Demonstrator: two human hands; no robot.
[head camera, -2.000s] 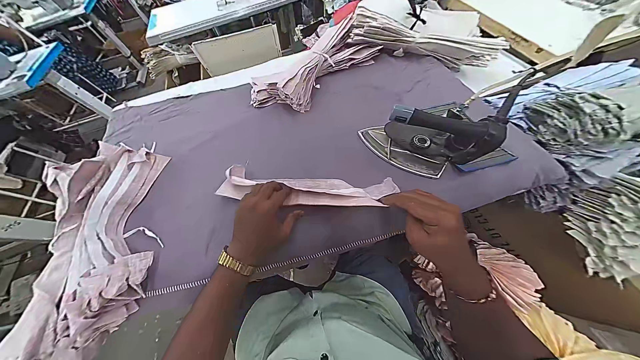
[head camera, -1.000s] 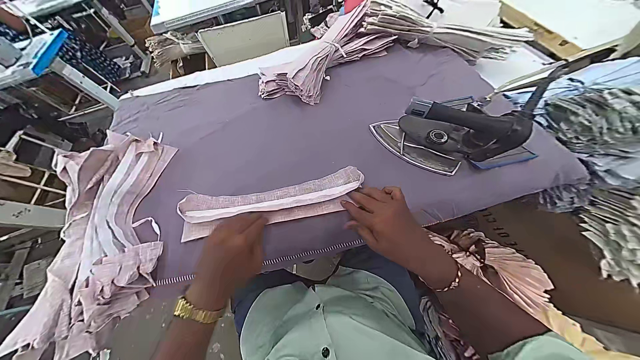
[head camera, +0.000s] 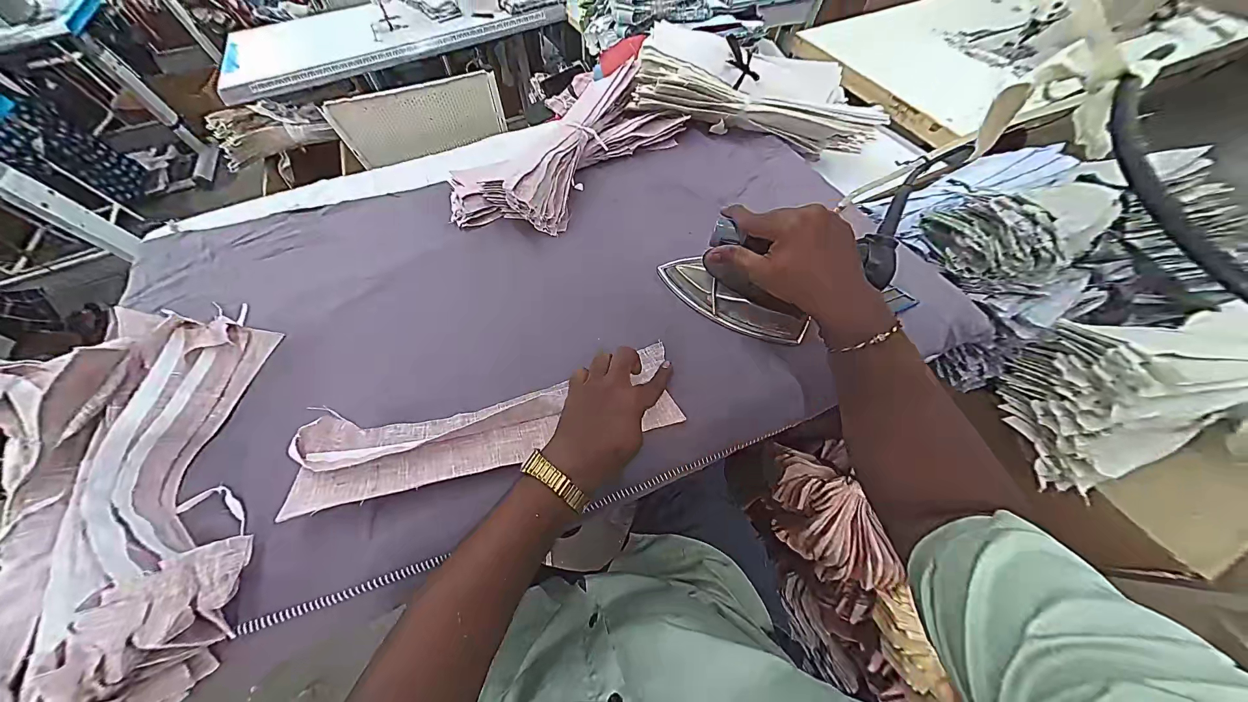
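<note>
A folded strip of pink woven fabric (head camera: 419, 453) lies flat near the front edge of the padded table. My left hand (head camera: 609, 405) presses down on its right end, fingers spread, with the fabric under the fingertips and not gripped. To the upper right, my right hand (head camera: 795, 258) is wrapped around the handle of a clothes iron (head camera: 741, 312). The iron's metal plate rests on the purple-grey cloth cover, or just over it; which of the two I cannot tell. Its tip points to the upper left, and its cord runs off behind my hand.
Pink fabric pieces with white strips (head camera: 146, 458) hang over the table's left side. A tied pink bundle (head camera: 546, 171) and a cream bundle (head camera: 751, 93) lie at the back. Stacks of grey-white pieces (head camera: 1102, 390) stand at the right. Gathered peach cloth (head camera: 838, 526) hangs below the front edge.
My right hand has left the fabric strip and taken hold of the iron's handle. The left hand has moved right along the strip to its right end.
</note>
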